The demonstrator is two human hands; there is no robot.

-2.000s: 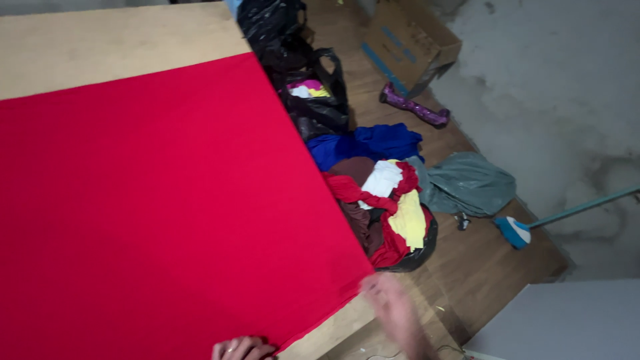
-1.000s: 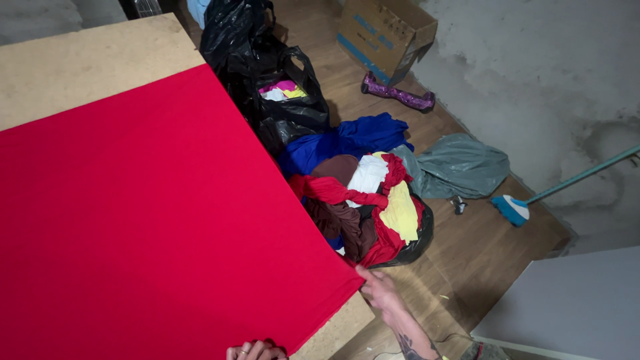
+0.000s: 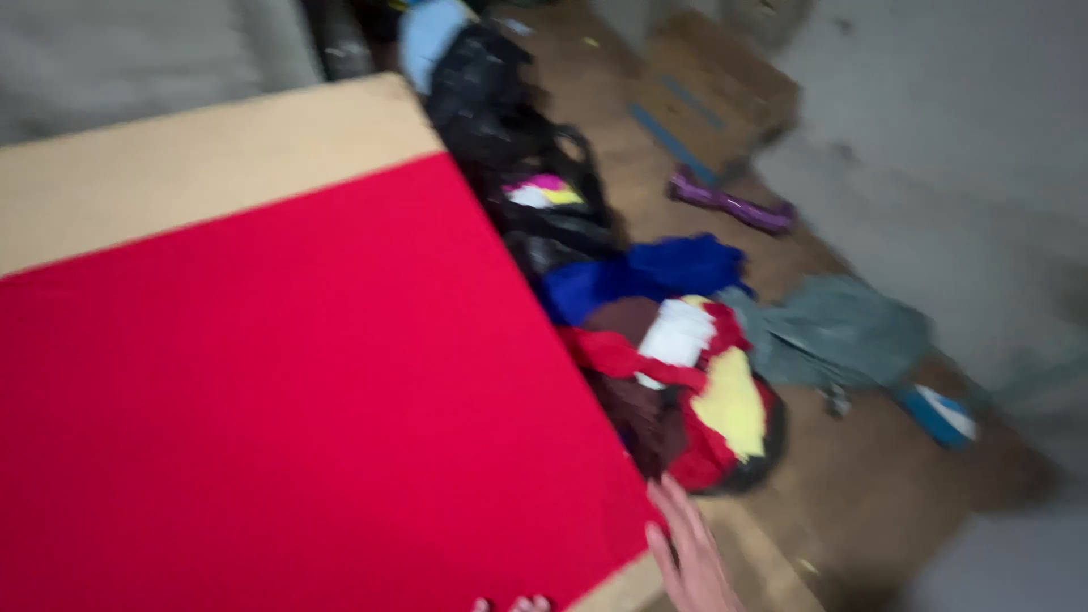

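Red fabric (image 3: 340,382) lies flat over a pale wooden tabletop (image 3: 212,161), bare wood showing along its far edge and at the near right corner. My right hand (image 3: 688,544) is at the fabric's right corner, its fingers extended and somewhat apart, with nothing seen held in them. Of my left hand (image 3: 518,605), only a few fingertips show at the bottom edge, over the fabric; whether they press or grip it is hidden. The picture is blurred.
Right of the table, a heap of clothes or fabric scraps (image 3: 731,408) and black plastic bags (image 3: 493,93) sit on the floor. Beyond are a cardboard box (image 3: 714,93), a shiny purple object (image 3: 731,204), a grey-green cloth or bag (image 3: 841,331) and a blue and white broom head (image 3: 939,416).
One second ago my right hand had its fingers closed at the fabric's corner; now they are extended. The view has shifted.
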